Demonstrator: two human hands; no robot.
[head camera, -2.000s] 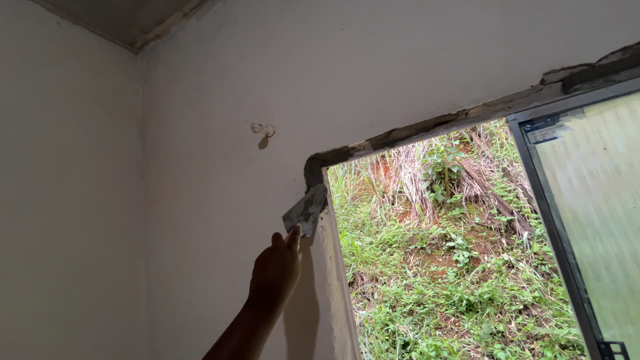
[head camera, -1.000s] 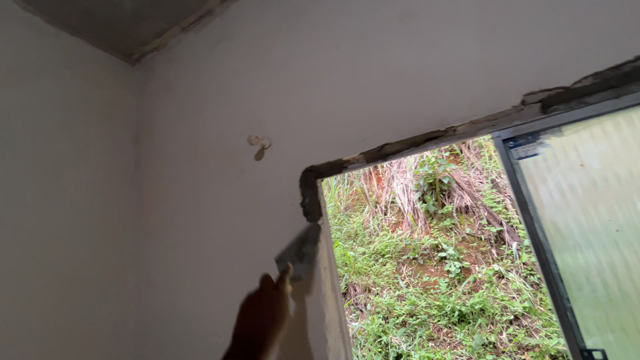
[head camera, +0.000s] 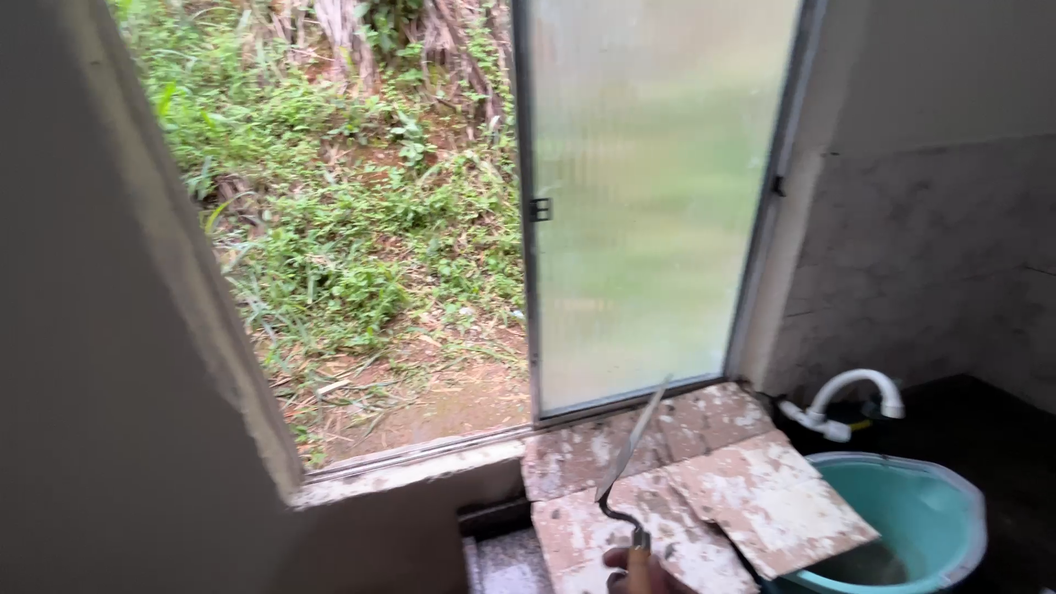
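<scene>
In the head view, my right hand is at the bottom edge, closed around the pale handle of a pointed metal trowel. Its blade points up and slightly right, in front of mottled pinkish boards or tiles. Only part of the hand shows; contact between trowel and boards cannot be told. My left hand is not in view. Left of the trowel is the window opening, with a rough pale side edge and a sill. A framed translucent glass panel fills the opening's right side.
A teal plastic basin with greyish contents is at the lower right, partly under a board. Behind it is a white plastic faucet. A speckled stone-like surface lies below the sill. Plants and bare soil show outside.
The trowel has left the window's upper left corner, where it was at the dark mortar, and is now low in front of the boards. The view has swung down and right.
</scene>
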